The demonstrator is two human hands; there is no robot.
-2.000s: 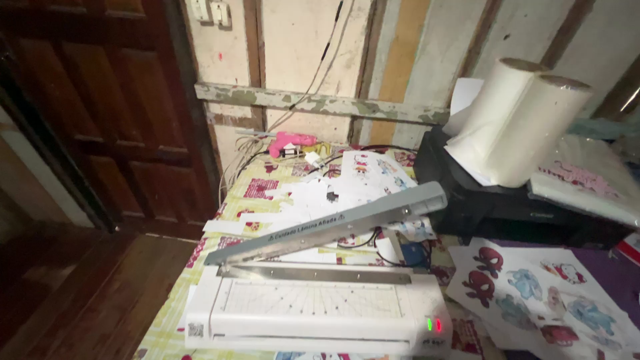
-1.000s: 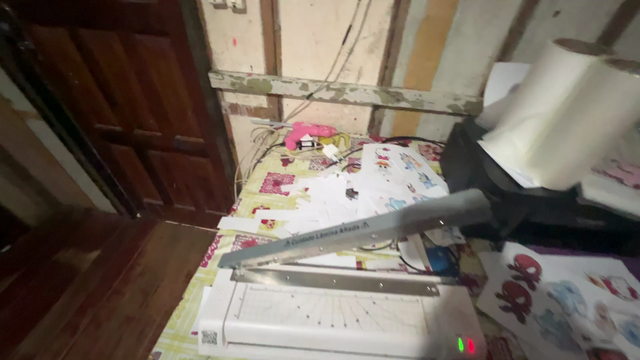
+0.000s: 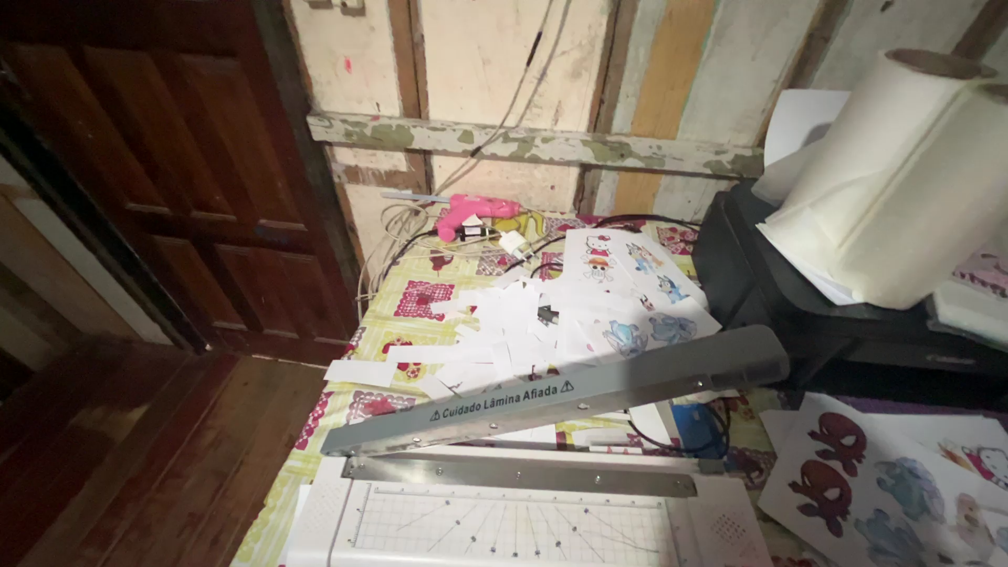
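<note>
Neither my left hand nor my right hand shows in the head view. A white paper trimmer (image 3: 512, 524) with a printed grid lies at the bottom centre. Its grey cutting arm (image 3: 551, 390) is raised at the right end and bears a printed blade warning. White paper offcuts (image 3: 504, 315) are heaped behind it, beside sheets with printed cartoon characters (image 3: 630, 291). More printed sheets (image 3: 890, 480) lie at the lower right, partly overlapping.
A pink glue gun (image 3: 476, 213) and tangled cables lie near the wall. At the right, rolls of whitish film (image 3: 882, 181) stand on a black printer (image 3: 748, 260). The patterned tablecloth's left edge (image 3: 315, 441) borders the wooden floor; a dark wooden door (image 3: 173, 157) stands beyond.
The view has shifted, so the trimmer sits lower in it and its front part is cut off. Nothing on the table has plainly moved.
</note>
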